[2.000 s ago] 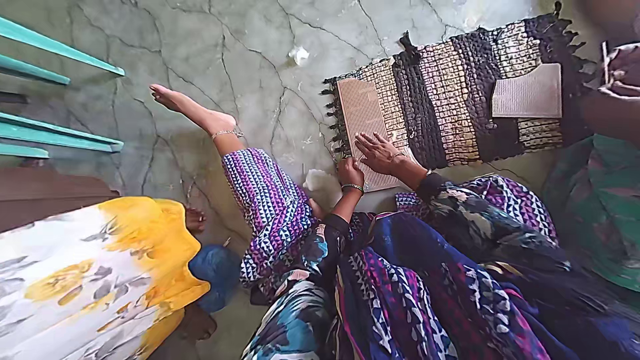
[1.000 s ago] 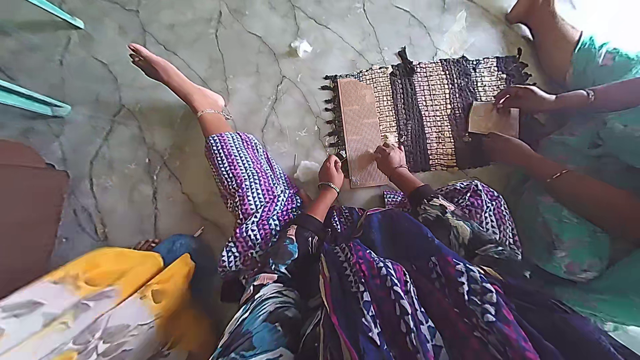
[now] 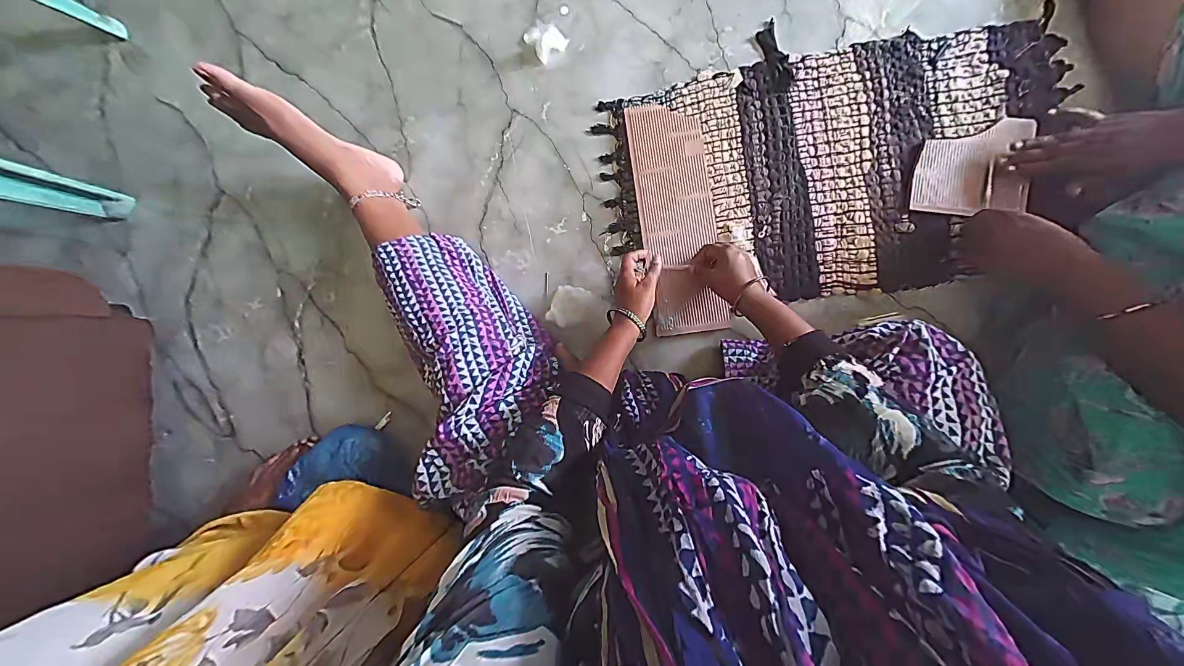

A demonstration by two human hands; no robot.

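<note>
A ribbed cardboard piece [image 3: 672, 176] lies on the left end of a striped woven rag mat [image 3: 837, 166], its near part reaching past the mat's edge onto the floor. At the left side of its near part is my left hand [image 3: 636, 285], fingers curled. My right hand [image 3: 726, 273] is bent over its right side, fingertips pinched together. A thin strip or fold seems to run between the two hands, but it is too small to make out. Whether either hand grips it cannot be told.
Another person's hands [image 3: 1054, 157] are at a smaller ribbed cardboard piece [image 3: 953, 171] on the mat's right end. White scraps [image 3: 546, 42] and a whitish lump [image 3: 572, 305] lie on the cracked floor. A person in yellow and white cloth [image 3: 324, 536] is at lower left, near a brown sheet [image 3: 69, 435].
My right hand, flat on the cardboard two seconds ago, is now drawn in with bent fingers. The other person's hands have come onto the smaller cardboard piece.
</note>
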